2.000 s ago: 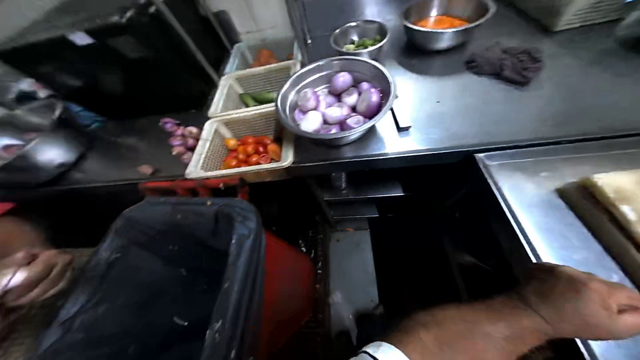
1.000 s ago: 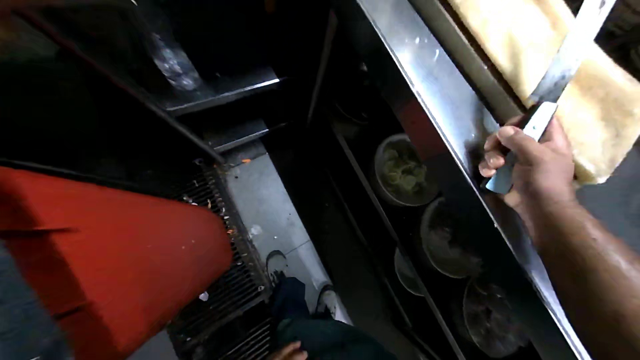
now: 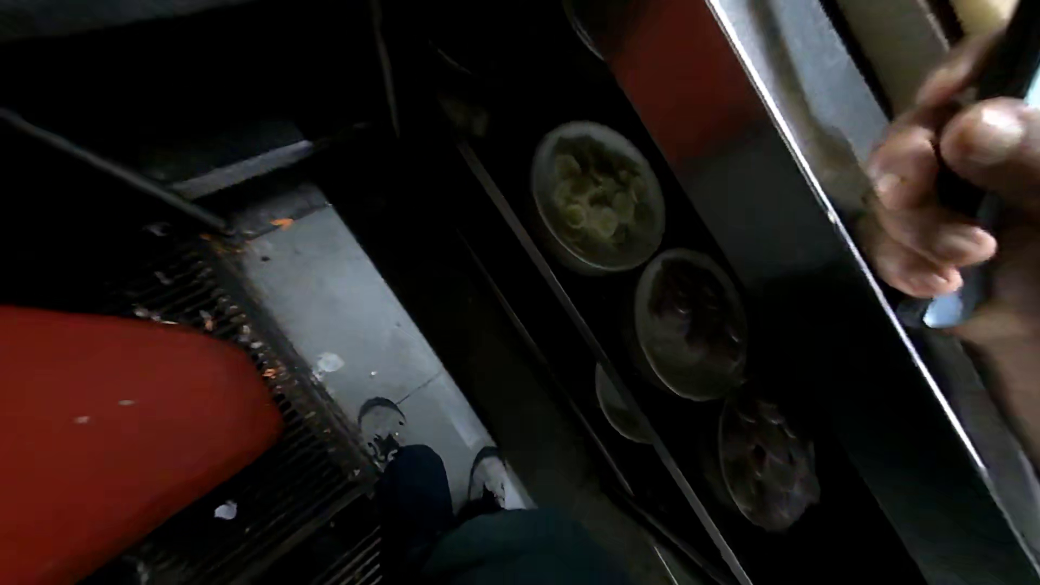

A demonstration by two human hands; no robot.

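Observation:
At the upper right edge of the view, my right hand (image 3: 934, 187) is closed around the dark handle of a knife (image 3: 987, 97), above the steel counter edge (image 3: 821, 195). The knife's blade is out of view. A small piece of something pale yellow (image 3: 979, 15), cut off by the frame, lies beyond my fingers. My left hand is not in view.
Under the counter, a shelf holds a bowl of pale green sliced pieces (image 3: 600, 199) and bowls with darker contents (image 3: 691, 325). A red bin (image 3: 130, 439) stands at the left on a floor grating (image 3: 317, 422) with scraps. My shoes are on grey tiles (image 3: 341, 284).
The view has moved closer to the floor and lower shelf. My right hand still grips the knife, whose blade one second ago showed over the bread-like slab and is now outside the frame.

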